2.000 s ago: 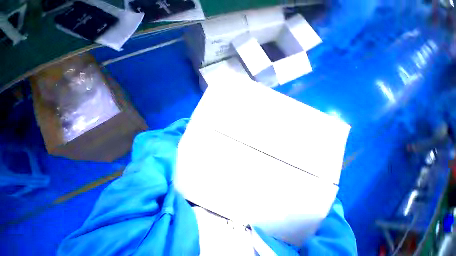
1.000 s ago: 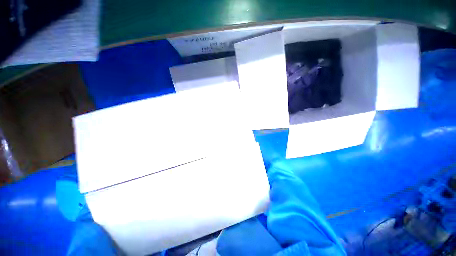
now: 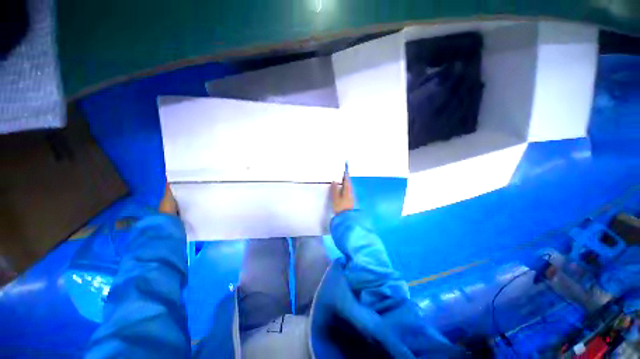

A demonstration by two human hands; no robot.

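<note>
A large white carton (image 3: 252, 144) with its top flaps folded shut is in front of me, left of centre. My left hand (image 3: 169, 201) grips its left side and my right hand (image 3: 342, 195) grips its right side, near the seam between the flaps. Most fingers are hidden by the carton's sides. To the right stands an open white carton (image 3: 467, 182) with its flaps folded outward. Jumbled dark parts (image 3: 443, 91) lie inside it.
A green bench or belt (image 3: 210, 28) runs along the top. A whitish textured sheet (image 3: 31, 77) lies on it at the left. A brown cardboard box (image 3: 60, 189) is on the blue floor at left. Cables and red and grey items (image 3: 593, 343) are at lower right.
The closed carton has moved away from my body, toward the bench, and sits beside the open carton. Both hands have come into clear view at its sides.
</note>
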